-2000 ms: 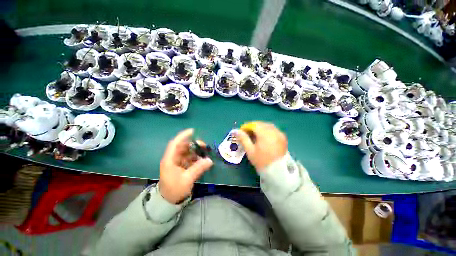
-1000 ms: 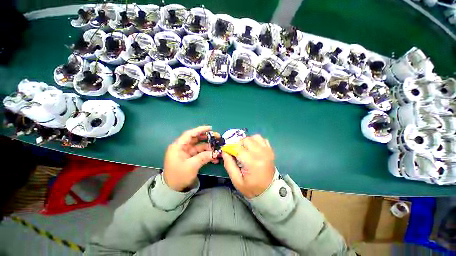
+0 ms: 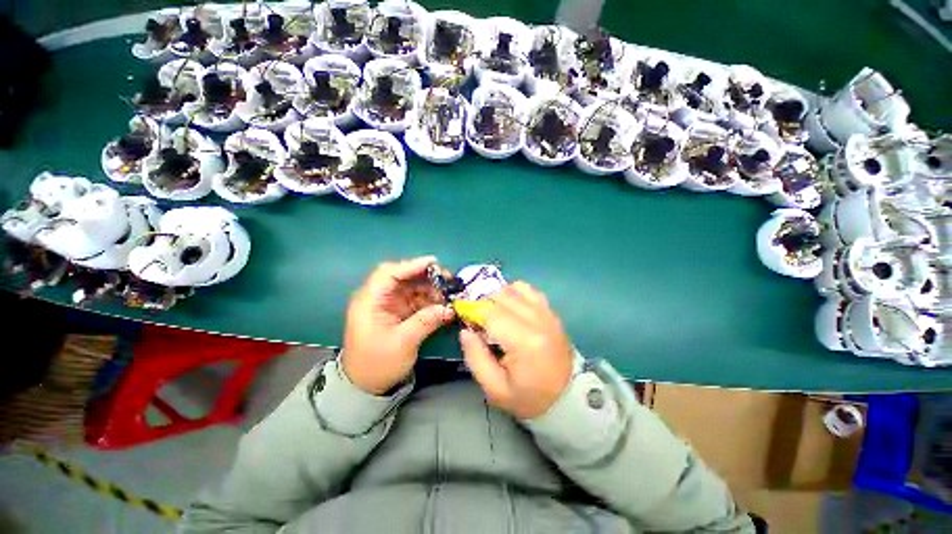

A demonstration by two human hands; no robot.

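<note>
My left hand (image 3: pixel 386 325) holds a small dark camera module (image 3: pixel 446 282) between thumb and fingers, just above the bench's front edge. My right hand (image 3: pixel 522 349) holds a yellow-handled tool (image 3: pixel 473 311), its yellow end touching or close against the module's lower right side. The tool's tip cannot be made out. A white housing (image 3: pixel 482 280) lies on the green bench just behind my fingers, partly hidden by them, with a thin dark wire at its top.
Filled white housings (image 3: pixel 497 117) stand in rows across the back. Overlapping housings with hanging modules (image 3: pixel 190 248) lie at left. Stacked housings (image 3: pixel 882 269) stand at right, with one filled housing (image 3: pixel 791 244) beside them. A red stool (image 3: pixel 167 391) and a blue box (image 3: pixel 887 448) are below the bench.
The hands have come together; two seconds ago they were apart, with the right hand and yellow tool at the housing. Over the last second they stay nearly in place. The view has shifted.
</note>
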